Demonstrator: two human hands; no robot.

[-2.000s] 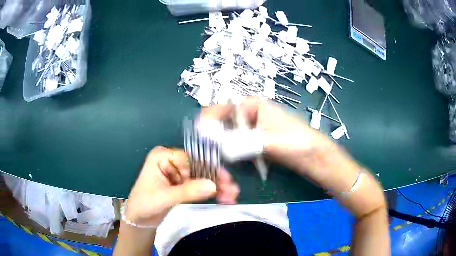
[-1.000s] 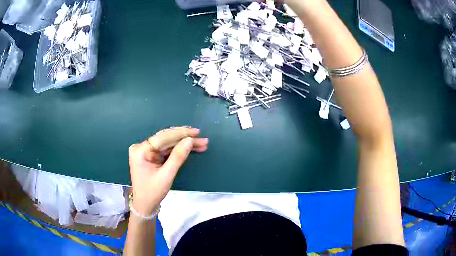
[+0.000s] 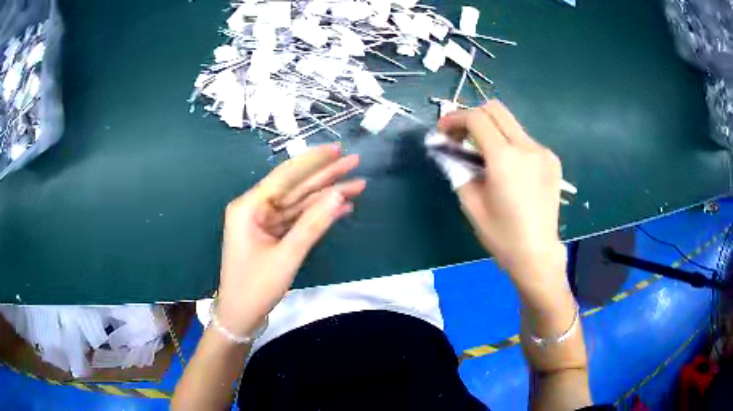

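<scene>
A heap of thin grey pins with white tabs [image 3: 281, 68] lies on the dark green mat beyond my hands. My left hand [image 3: 283, 229] is open and empty, its fingers apart just below the near edge of the heap. My right hand [image 3: 506, 185] is closed around a dark and white object [image 3: 456, 160], blurred, that looks like a hand tool with a white wrapped grip. It is to the right of my left hand, below a few loose tabbed pins [image 3: 458, 54] at the heap's right side.
A clear bin with similar pins [image 3: 28, 88] is cut off at the upper left. Shiny clear bags [image 3: 707, 48] lie at the upper right. Below the green bench's edge [image 3: 104, 303] is a carton of white strips [image 3: 88, 341] at the left, on a blue floor.
My right hand has come back from the far side of the heap and now holds the blurred object. My left hand's fingers have spread. The view has shifted, so the heap sits further left.
</scene>
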